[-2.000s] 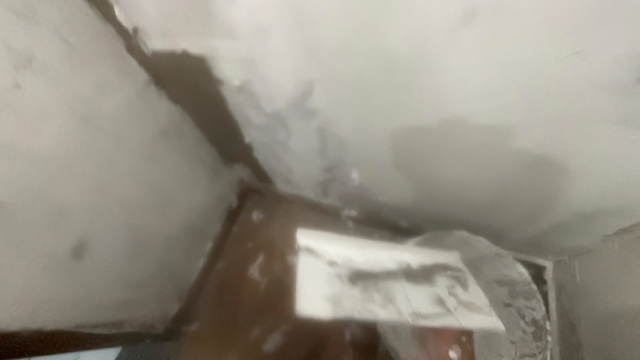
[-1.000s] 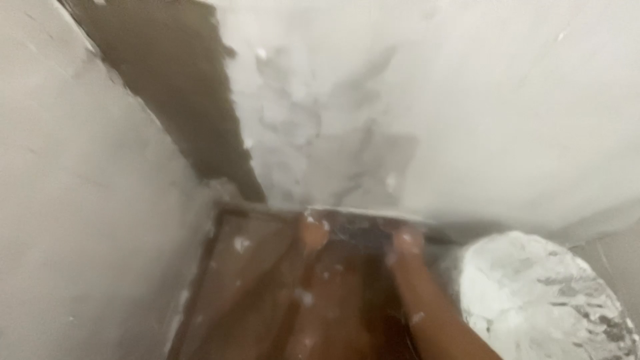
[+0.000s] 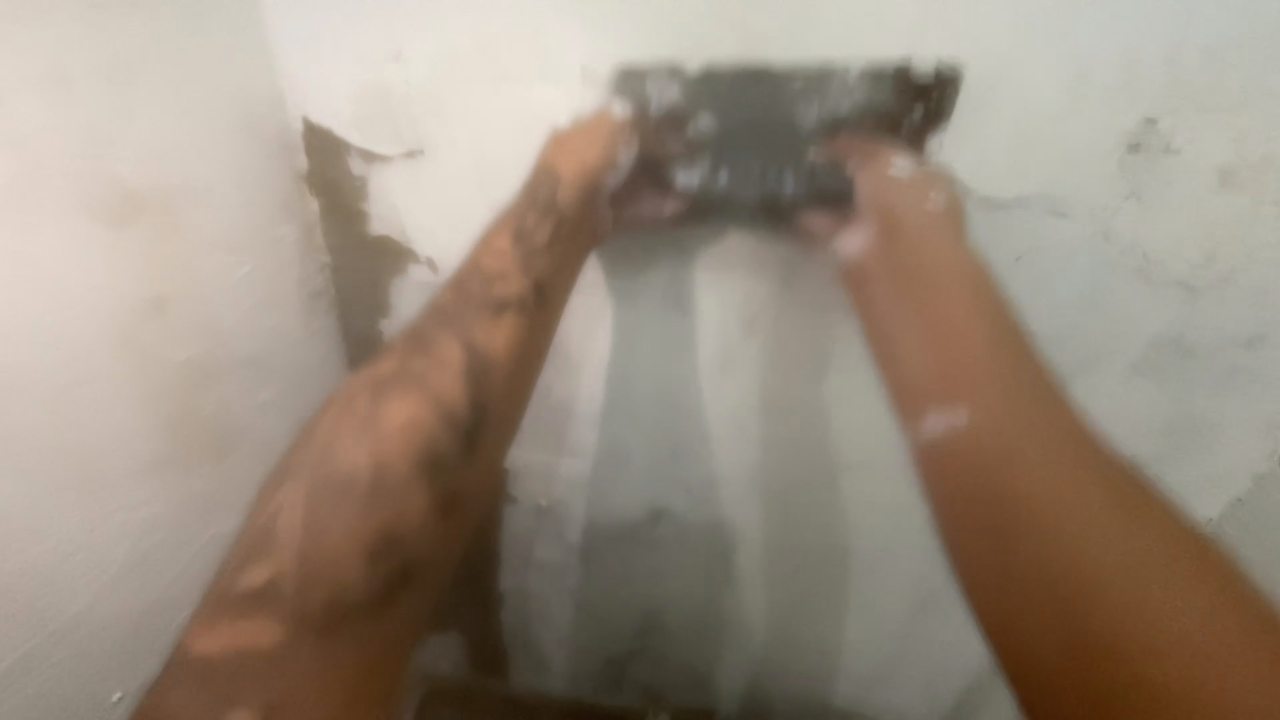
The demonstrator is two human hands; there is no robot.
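Observation:
A wide, dark plastering blade, smeared with white compound, lies against the white plastered wall in the upper middle. My left hand grips its left end and my right hand its right end, both arms stretched up and forward. White specks mark my right hand and forearm. Below the blade, a smooth greyish band of plaster runs down between my arms. The blade's edge and my fingers are blurred.
An adjoining pale wall meets this one in a corner at the left. Bare brown patches with ragged edges run beside the corner. A dark brown surface shows at the bottom edge.
Both hands have moved from low near the brown surface to high on the wall with the blade. The view has tilted up; the round, white-smeared object at lower right is out of sight.

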